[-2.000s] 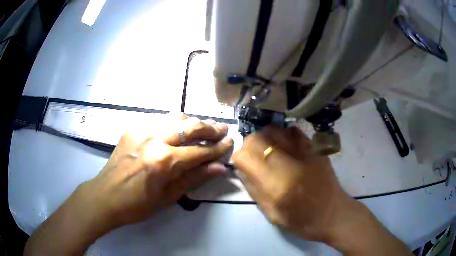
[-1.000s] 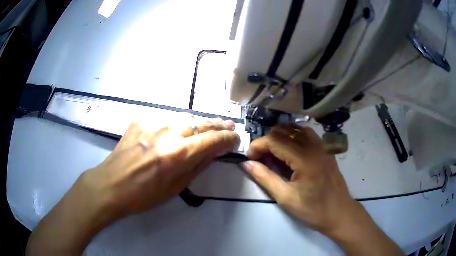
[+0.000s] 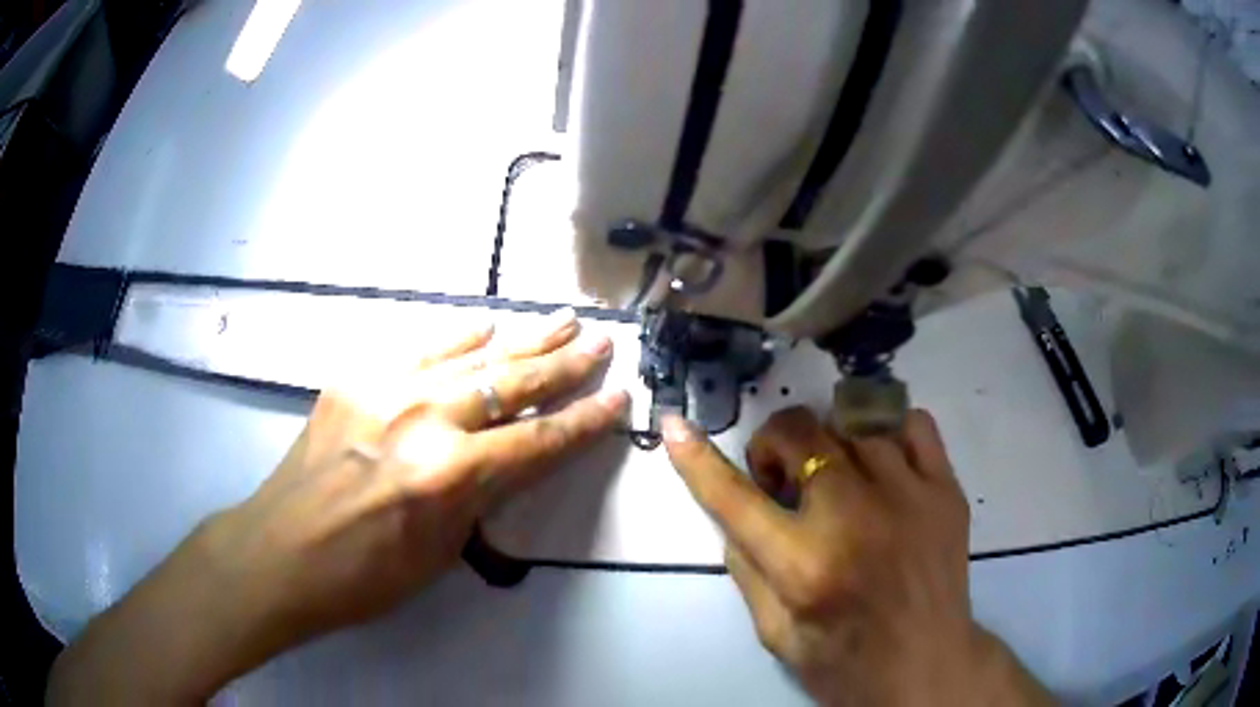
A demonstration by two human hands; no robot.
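Note:
A white template point(image 3: 277, 329) lies on a dark fabric strip point(image 3: 76, 311), whose edges show around it and whose far-left end is bare. The strip's right end is at the presser foot point(image 3: 666, 362). My left hand point(image 3: 415, 449) lies flat on the template left of the foot, fingers slightly spread, pressing and not gripping. My right hand point(image 3: 843, 553) is right of the strip, its index fingertip at the strip's near right corner by the foot, other fingers curled; I see nothing held in it. The needle tip cannot be made out.
The cream machine head point(image 3: 802, 124) overhangs the work. A brass-coloured knob point(image 3: 871, 402) sits just above my right hand's fingers. Slim black snips point(image 3: 1063, 366) lie farther right on the white table point(image 3: 152, 497). A dark tab point(image 3: 495, 564) is near the front edge.
My right hand has drawn back from beside the foot, towards me, and its index finger now points out. My left hand stays on the template. The view has shifted slightly.

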